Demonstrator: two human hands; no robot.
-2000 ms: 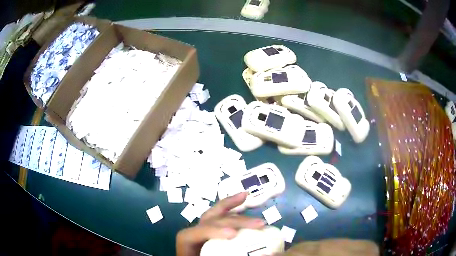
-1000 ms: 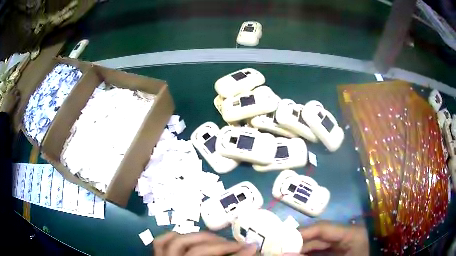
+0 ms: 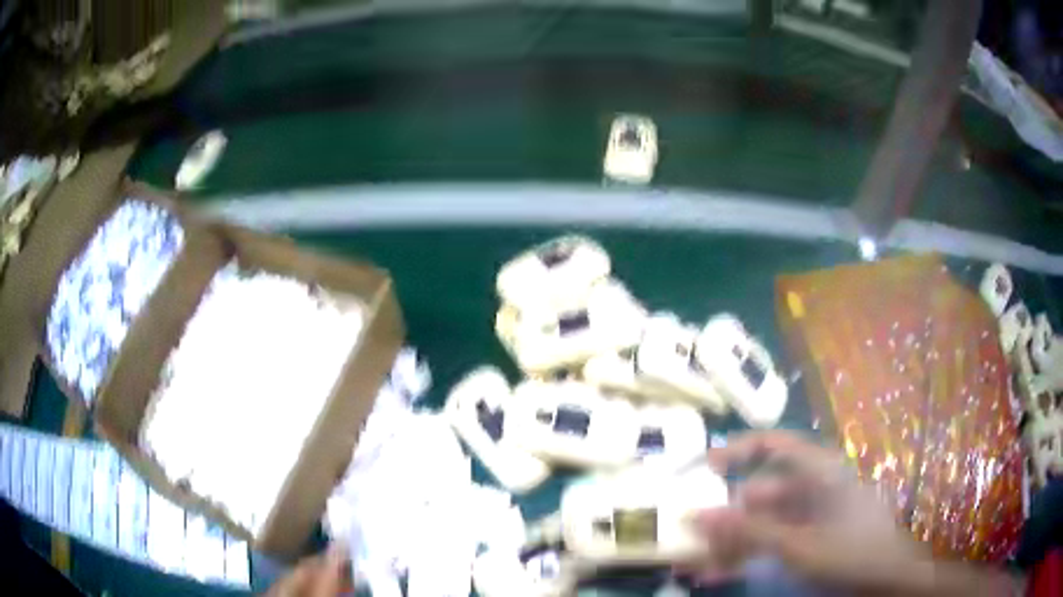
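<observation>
The picture is blurred. My right hand holds a cream plastic housing by its right end, fingers above and thumb below, with the dark rectangle on its face showing. My left hand is cut off by the bottom edge; only some fingers show, at the lower left of the loose heap of white squares. What it holds, if anything, cannot be told. A pile of cream housings lies just beyond the held one. The front of the bench under the held housing is partly hidden.
A divided cardboard box with white squares and bluish pieces stands at left. A ruled white-blue sheet lies beside it. A shiny orange pack lies at right, with more housings beyond. Single housings lie past the pale rail.
The view has tilted up, so things sit lower in the picture. My right hand has risen with a housing in it. My left hand has moved away from the housing to the left.
</observation>
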